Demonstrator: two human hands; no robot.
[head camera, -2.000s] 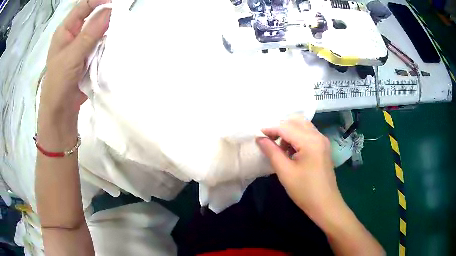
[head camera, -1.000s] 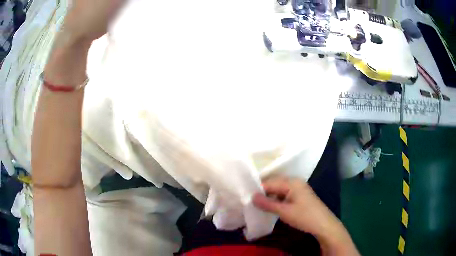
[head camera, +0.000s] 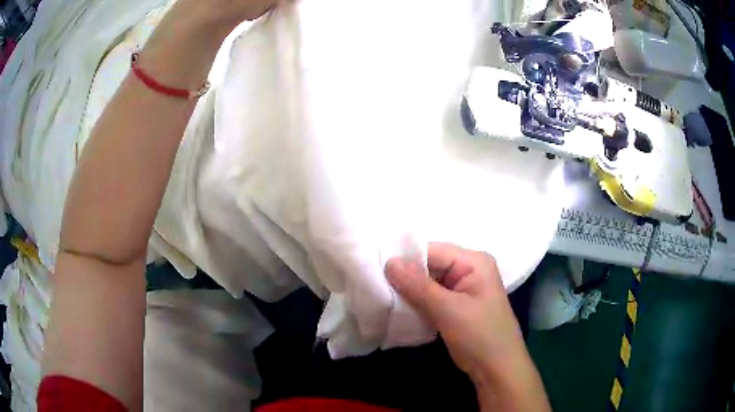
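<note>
A wide white fabric piece (head camera: 363, 121) lies over the table in front of me and hangs over its front edge. My right hand (head camera: 451, 298) pinches the fabric near its lower edge between thumb and fingers. My left hand (head camera: 234, 10) is at the top edge, mostly cut off by it. Its fingers are not visible, so its hold on the cloth cannot be told. The cream-white sewing machine (head camera: 657, 153) stands to the right of the fabric, with its dark presser foot and needle area (head camera: 556, 100) apart from both hands.
A large heap of white cloth (head camera: 48, 121) lies at left. Ruler tape (head camera: 600, 229) runs along the table's front edge. A flat black phone-like object (head camera: 719, 153), a grey lump (head camera: 697, 129) and slim reddish snips (head camera: 703, 208) lie at right. Yellow-black tape (head camera: 625, 346) marks the green floor.
The view has shifted, so the machine sits lower and further right. My left hand has moved right along the top. My right hand has moved down towards my lap, then slightly up, with fabric pinched.
</note>
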